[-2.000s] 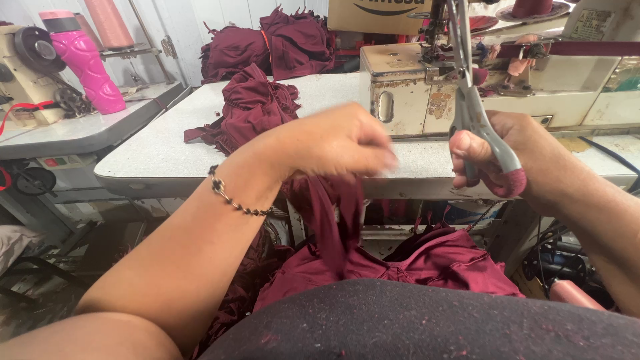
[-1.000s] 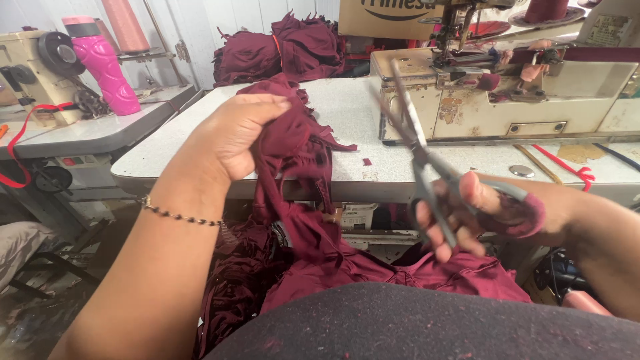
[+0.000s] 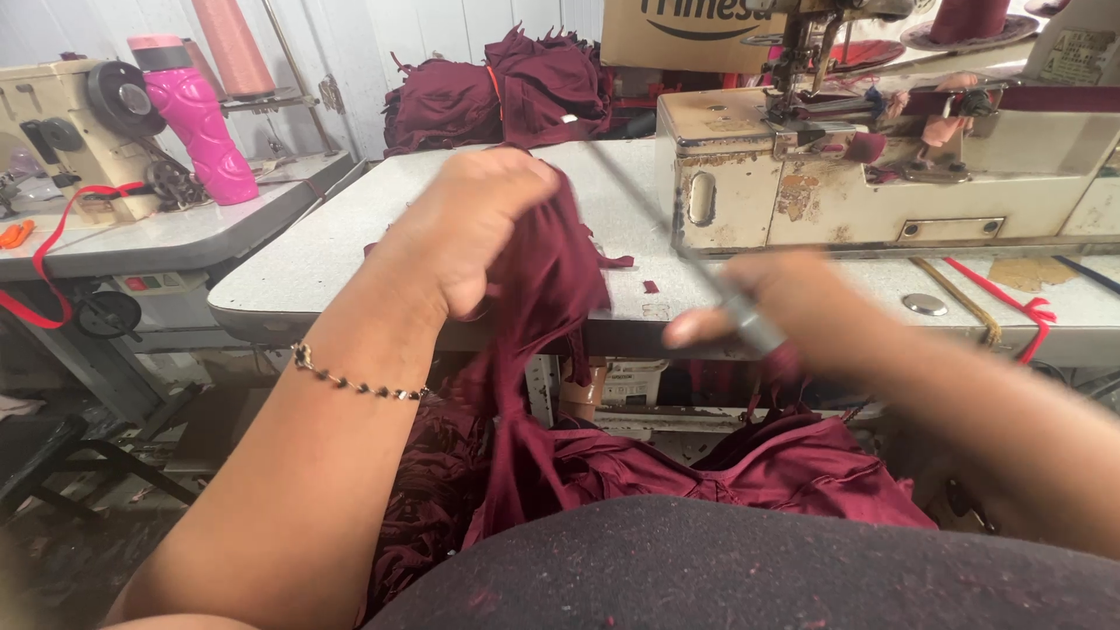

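Observation:
My left hand [image 3: 490, 219] grips a bunch of maroon fabric [image 3: 551, 262] and holds it up at the front edge of the white table. From there the cloth hangs down and joins a maroon garment [image 3: 744, 464] with seams and straps, spread over my lap. Blurred by motion, my right hand [image 3: 779, 306] is closed around the handles of metal scissors [image 3: 665, 227]. Their blades point up and left, toward the raised cloth, and look close together. Whether they touch the cloth cannot be told. A small maroon scrap [image 3: 650, 287] lies on the table between my hands.
An industrial sewing machine [image 3: 822, 184] stands at the right of the white table [image 3: 289, 280]. Behind are a tied maroon garment bundle [image 3: 499, 96] and a cardboard box [image 3: 682, 39]. A pink bottle [image 3: 201, 131] and another sewing machine [image 3: 79, 131] stand at left. More maroon cloth [image 3: 433, 481] hangs below.
Two seconds ago my left hand was lower, with a maroon pile on the table behind it; it now holds cloth up. The scissors were spread one second ago and now look closed, tilted further left.

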